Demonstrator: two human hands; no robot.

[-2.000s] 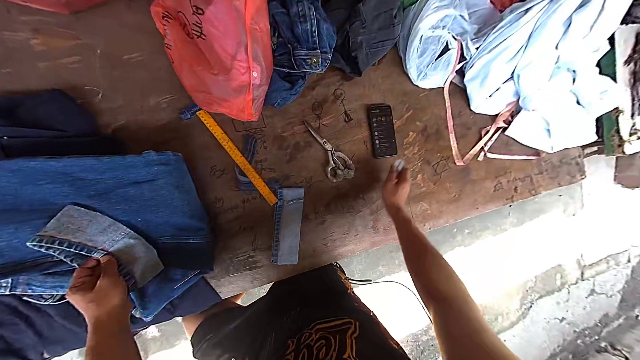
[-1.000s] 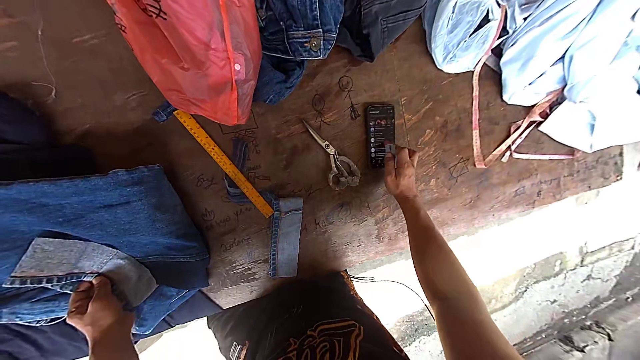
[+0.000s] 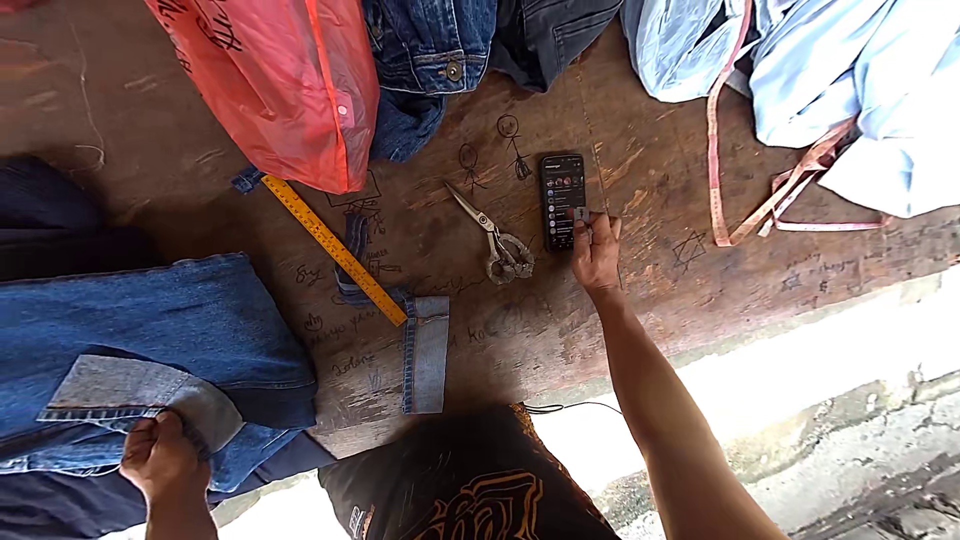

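My left hand (image 3: 166, 454) pinches the stitched hem of a denim piece (image 3: 142, 390), its pale inner side turned up, on blue jeans (image 3: 150, 315) at the left. My right hand (image 3: 596, 244) holds a small grey metallic piece (image 3: 582, 214) between its fingers, at the lower right edge of a smartphone (image 3: 562, 191) with a lit screen. Left of the phone lie metal scissors (image 3: 487, 232) with wrapped handles. A yellow ruler (image 3: 334, 251) slants across a dark denim strip (image 3: 352, 255). Its lower end meets a cut denim hem (image 3: 429, 356).
A red plastic bag (image 3: 285, 82), a denim garment (image 3: 442, 52) and dark trousers (image 3: 544, 37) lie along the far side of the wooden table (image 3: 660, 300). At the right are a pinkish measuring tape (image 3: 716, 187) and light blue cloth (image 3: 810, 82). Dark cloth (image 3: 45, 210) sits at far left.
My right hand has moved from just below the phone's lower right corner onto its lower right edge. My left hand stays on the denim hem.
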